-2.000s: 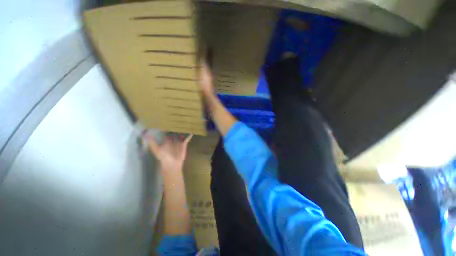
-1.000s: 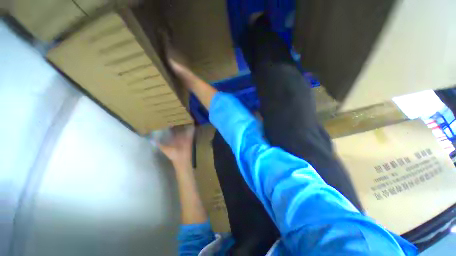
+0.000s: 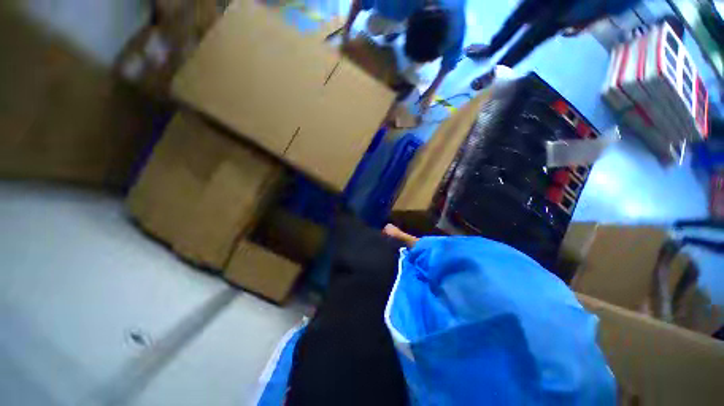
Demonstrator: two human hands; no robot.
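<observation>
Only a small part of my right hand [image 3: 399,234] shows past my blue sleeve, close to the near corner of an open lined carton [image 3: 444,155]. The sleeve hides the rest, so its grip cannot be told. The lined carton has glossy black plastic inside, with red and pale squares along its far side. My left hand is out of the picture. A plain brown carton [image 3: 278,87] with two short dark slits on its face lies ahead, above another brown carton [image 3: 194,190].
A small carton [image 3: 262,272] stands by the pale wall [image 3: 71,293]. Blue pallets [image 3: 385,178] lie between cartons. A person in blue [image 3: 433,32] bends over ahead. Red-and-white product boxes [image 3: 655,87] stand far right. More brown cartons [image 3: 623,262] are at right.
The view has swung from the wall and my legs towards the aisle. The slotted cardboard that both hands were at is no longer seen in them. My left hand has left the picture.
</observation>
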